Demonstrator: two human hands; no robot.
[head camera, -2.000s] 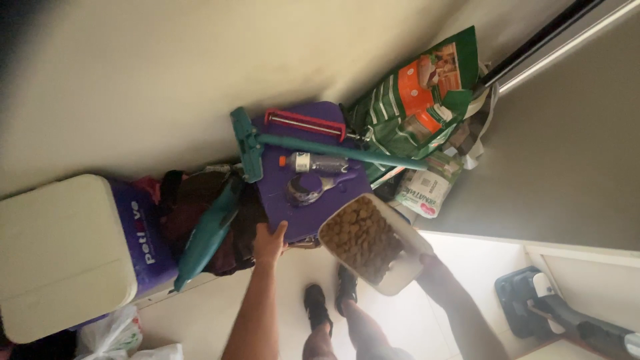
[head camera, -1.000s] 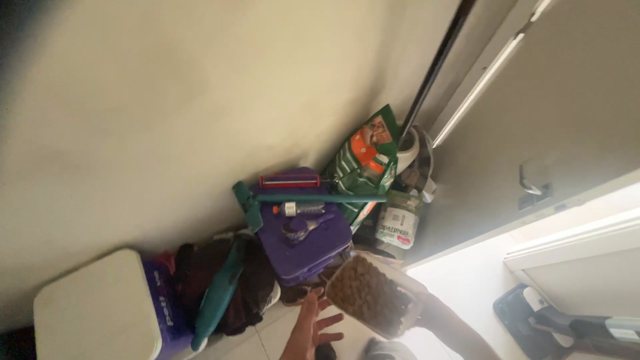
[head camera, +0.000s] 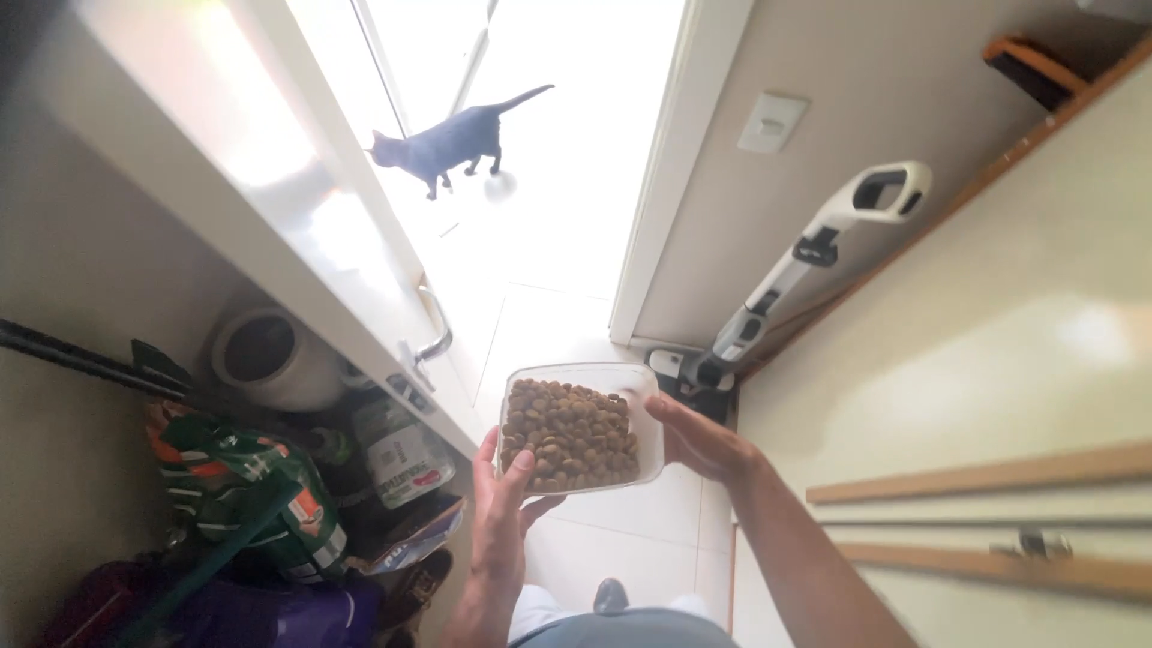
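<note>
A clear plastic container (head camera: 646, 450) filled with brown kibble (head camera: 571, 432) is between my hands, over the tiled floor. My left hand (head camera: 508, 486) grips its left side, with the thumb over the rim by the kibble. On its right side, my right hand (head camera: 697, 436) holds the wall near the upper right corner, its thumb at the rim. A dark cat (head camera: 445, 144) stands in the bright doorway beyond the container.
An open white door with a metal handle (head camera: 436, 328) is at left. Behind it are a green pet food bag (head camera: 261, 495), a white pot (head camera: 270, 360) and a purple bin (head camera: 288, 612). A stick vacuum (head camera: 774, 288) leans at right, beside a cabinet with wooden strips (head camera: 981, 474).
The view has swung right to the doorway, where the cat now shows. My left hand was on the purple bin lid, then open beside the container, and now holds the container too.
</note>
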